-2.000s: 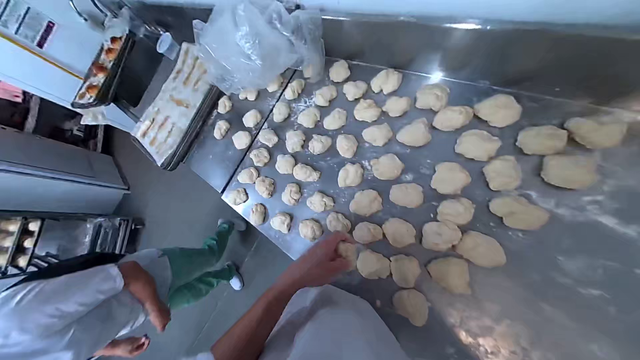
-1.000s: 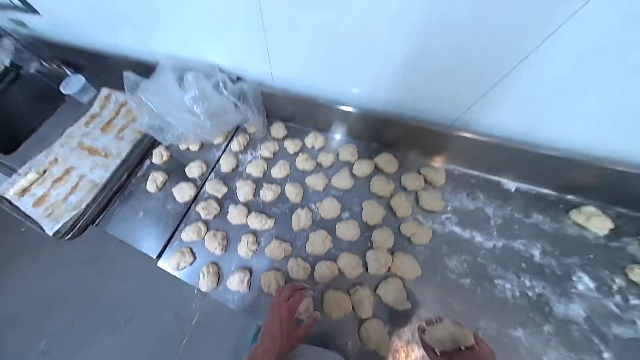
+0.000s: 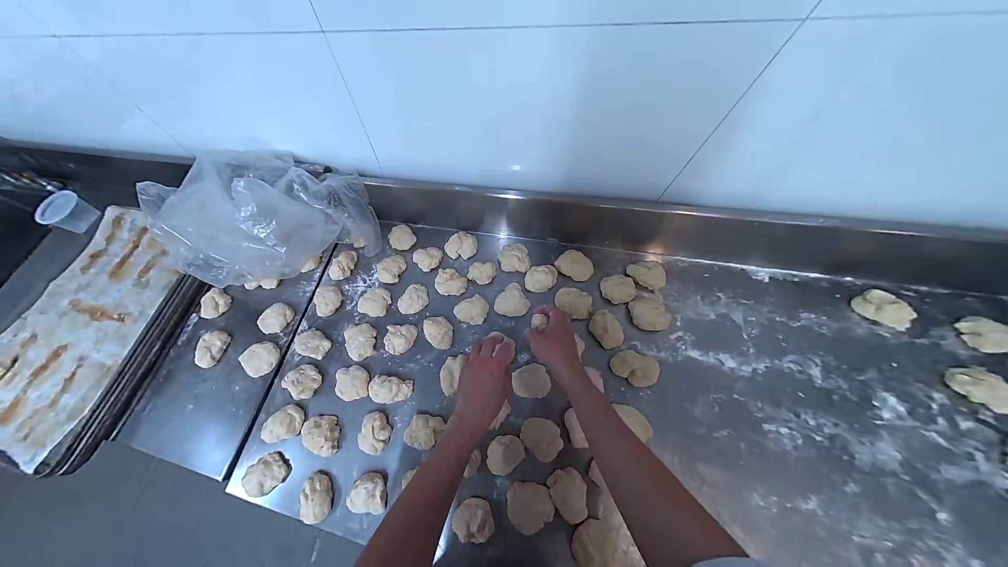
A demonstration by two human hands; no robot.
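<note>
Many pieces of pale dough [image 3: 361, 342] lie in rough rows on a floured stainless steel worktop [image 3: 756, 409]. My left hand [image 3: 484, 378] reaches into the middle of them, its fingers over a dough piece [image 3: 501, 343]; whether it grips that piece is unclear. Just to its right, my right hand [image 3: 553, 339] has its fingers curled around a small bit of dough [image 3: 539, 320]. Both forearms cover part of the rows in front. Flatter dough pieces [image 3: 883, 309] rest apart at the far right.
A clear plastic bag [image 3: 252, 216] lies at the back left, over some dough. Left of it are stacked trays topped by a stained sheet [image 3: 79, 331] and a plastic cup [image 3: 67, 211]. A metal backsplash [image 3: 709, 228] runs along the tiled wall. A seam [image 3: 272, 386] crosses the worktop.
My right hand, low at the right with dough a second ago, is now among the rows beside my left hand, which has moved farther in. The view has swung right since the oldest frame.
</note>
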